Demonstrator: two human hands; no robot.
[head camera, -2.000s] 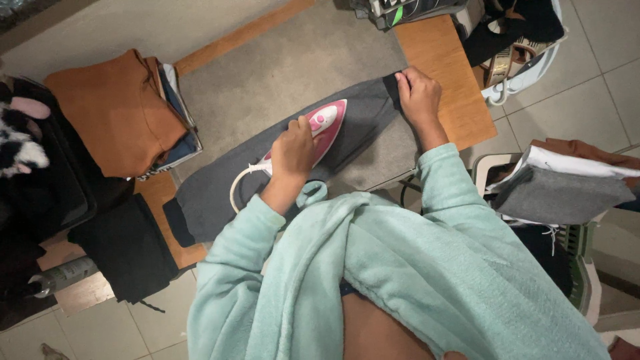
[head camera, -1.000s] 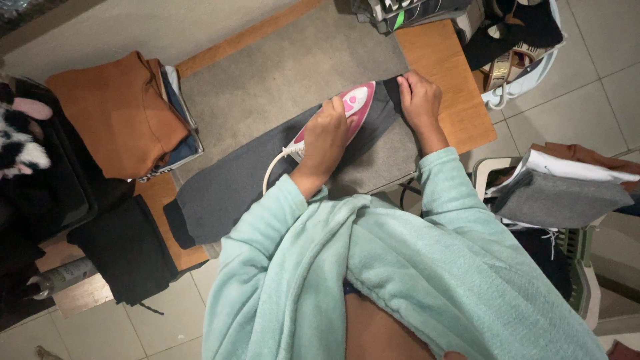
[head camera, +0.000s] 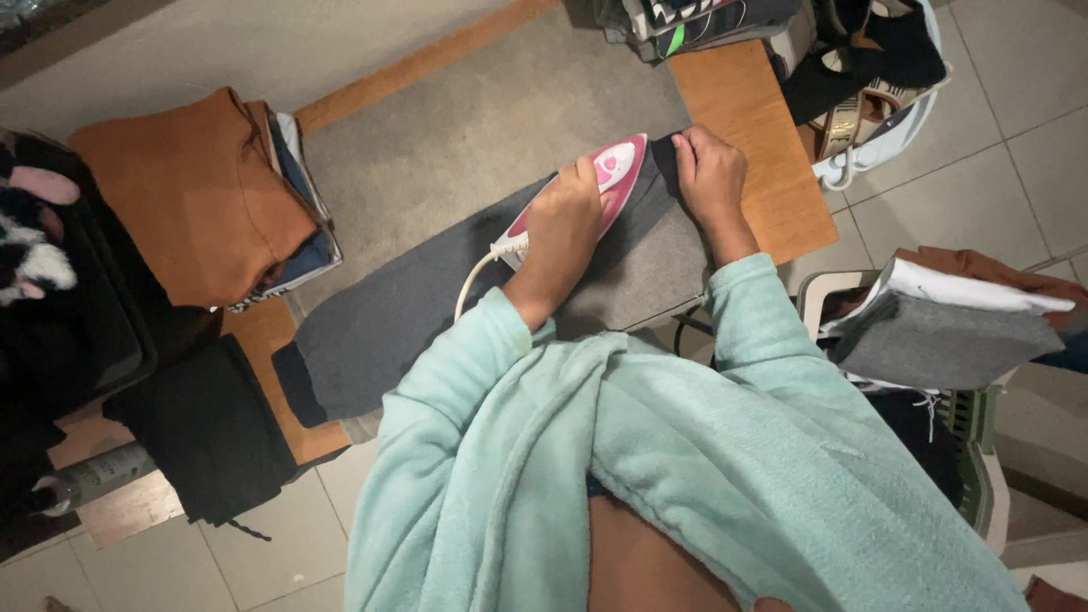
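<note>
A dark grey garment sleeve or leg (head camera: 382, 314) with black cuffs lies diagonally over a grey pad (head camera: 476, 144) on a wooden table. My left hand (head camera: 565, 229) is closed around the handle of a pink and white clothes iron (head camera: 619, 174), whose tip points up and right, close to the upper black cuff (head camera: 665, 157). That cuff's edge is pinched by my right hand (head camera: 714, 183). The iron's soleplate is hidden against the cloth. Its white cord (head camera: 467, 289) drops behind my left sleeve.
Folded clothes with an orange-brown one (head camera: 187, 195) on top lie at the left, above folded black cloth (head camera: 204, 425). More folded clothes (head camera: 722, 25) lie at the top. A laundry basket (head camera: 986, 442) with clothes stands at the right; a white container (head camera: 926, 119) holds sandals.
My left hand has moved the iron up and right along the grey garment, from its middle to beside the upper cuff. My right hand has stayed at the cuff.
</note>
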